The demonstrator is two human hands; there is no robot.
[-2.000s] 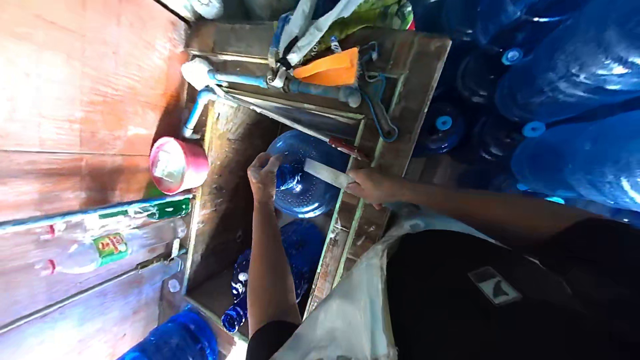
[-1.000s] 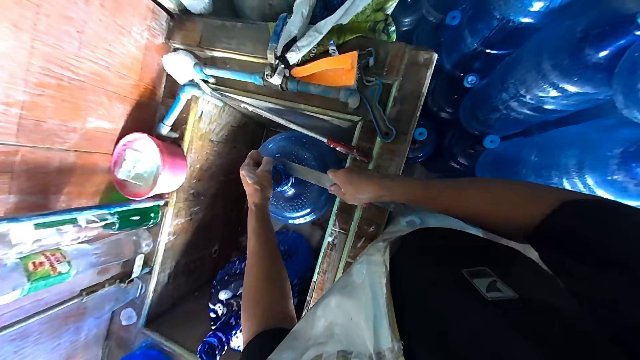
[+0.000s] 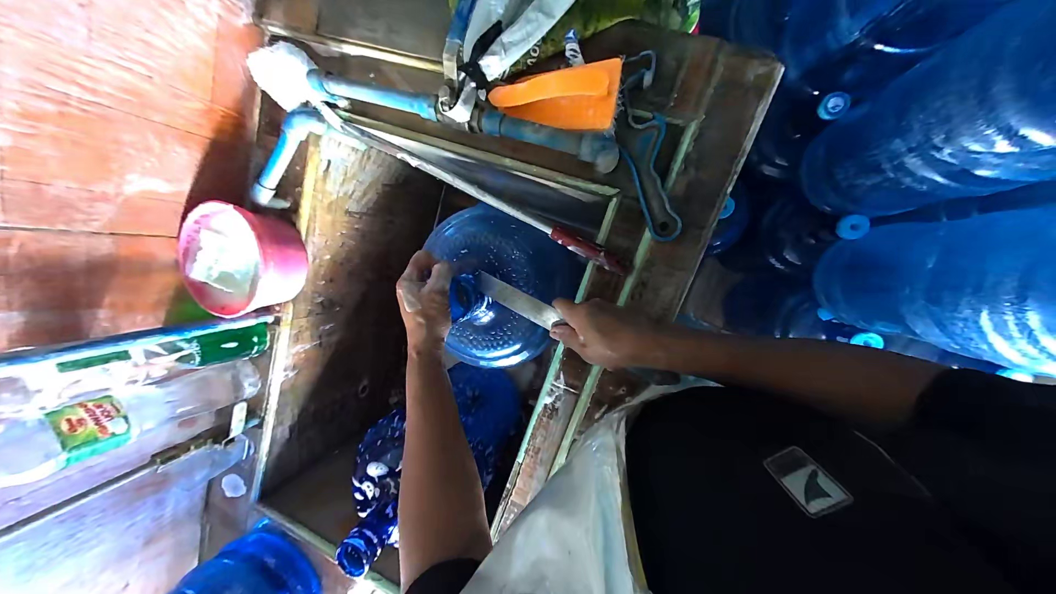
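Note:
A blue clear plastic water jug [image 3: 511, 247] stands inside a worn wooden box, its neck toward the camera. My left hand [image 3: 425, 301] is at the jug's mouth, with its fingers curled on the left side of the neck [image 3: 466, 297]. In my right hand [image 3: 601, 332] is a flat, pale blade [image 3: 520, 302], held at its near end; the far tip meets the neck. Under my left forearm lies a second blue bottle [image 3: 379, 487] with white patches. A thin rod with a red handle [image 3: 587, 250] crosses above the jug toward the box's right edge.
Along the box's top [image 3: 718, 99] lie an orange plastic scraper [image 3: 569, 95], a blue-edged brush or tool [image 3: 652, 190] and blue pipes [image 3: 379, 95]. A pink tub [image 3: 247, 257] and plastic bottles [image 3: 124, 412] are at left. Large blue jugs [image 3: 932, 165] crowd the right.
The blade's angle against the neck has shifted slightly; both hands stay at the jug's mouth.

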